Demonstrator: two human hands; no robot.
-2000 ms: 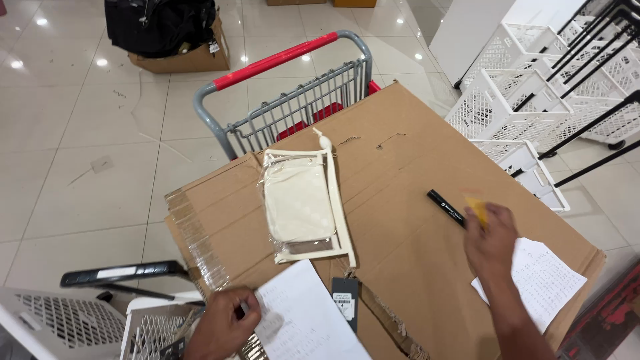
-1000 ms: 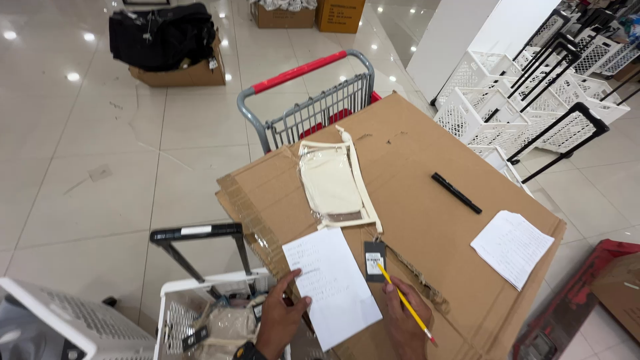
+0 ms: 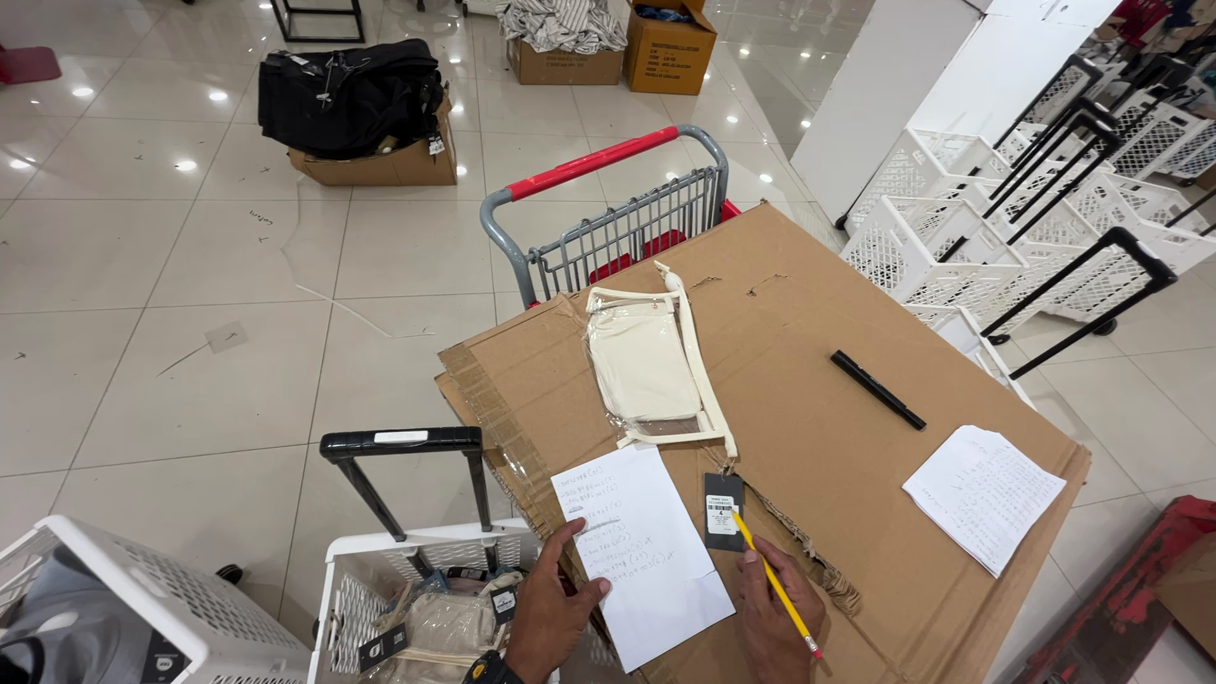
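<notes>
My right hand (image 3: 781,594) holds a yellow pencil (image 3: 779,589), its tip at the dark hang tag (image 3: 724,513) with a white barcode label. A cord ties the tag to a cream bag (image 3: 646,361) in clear plastic, which lies on the cardboard sheet (image 3: 788,313). My left hand (image 3: 554,608) rests its fingertips on the left edge of a white paper (image 3: 646,560) with handwriting, its thumb and forefinger apart. A black marker (image 3: 877,389) lies farther right, above a second written sheet (image 3: 985,496).
A shopping cart (image 3: 597,161) with a red handle stands behind the cardboard. White baskets (image 3: 432,537) with pull handles stand lower left, one holding packaged bags; more baskets (image 3: 926,247) are at right. A box of black goods (image 3: 375,166) sits on the tiled floor.
Two seconds ago my right hand was near the marker with something yellow; it has moved to the tag, where the pencil now points. My left hand has opened out beside the paper. The view has shifted.
</notes>
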